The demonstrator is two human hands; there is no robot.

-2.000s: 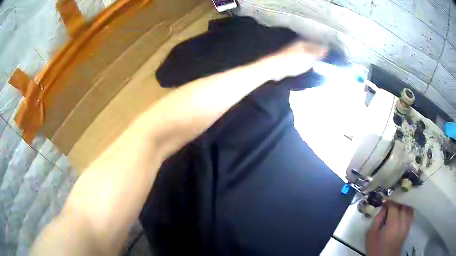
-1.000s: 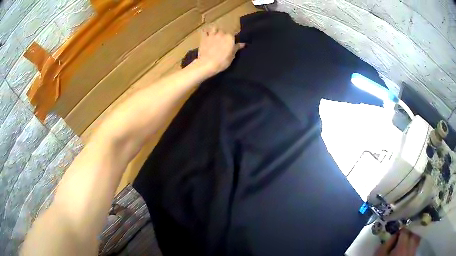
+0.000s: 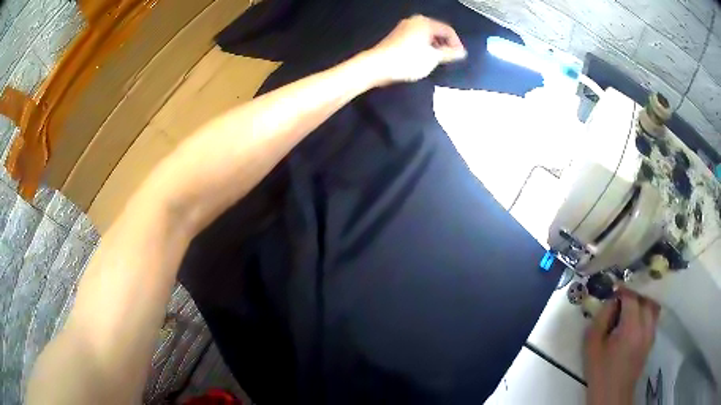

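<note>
Dark navy cloth [image 3: 427, 269] lies wide over the table and hangs down at the front. Its right edge reaches the blue part [image 3: 546, 259] at the presser foot of the cream-white sewing machine head [image 3: 605, 190]. My left hand [image 3: 423, 49] is over the far part of the cloth, fingers curled; whether it pinches cloth cannot be told. My right hand [image 3: 624, 320] is at the machine's lower front, beside the dark and pale knobs, fingers bent; what it touches is partly hidden.
Tan cardboard [image 3: 158, 134] with orange-brown tape [image 3: 59, 103] extends the table at the left. A bright lamp [image 3: 514, 54] glows at the back right. Quilted grey-white covering [image 3: 39, 261] surrounds the place. A red thing [image 3: 212, 397] shows at the bottom edge.
My left hand has moved right from the cloth's left edge to its far middle. The far part of the cloth now spreads further left over the cardboard. My right hand stays by the machine.
</note>
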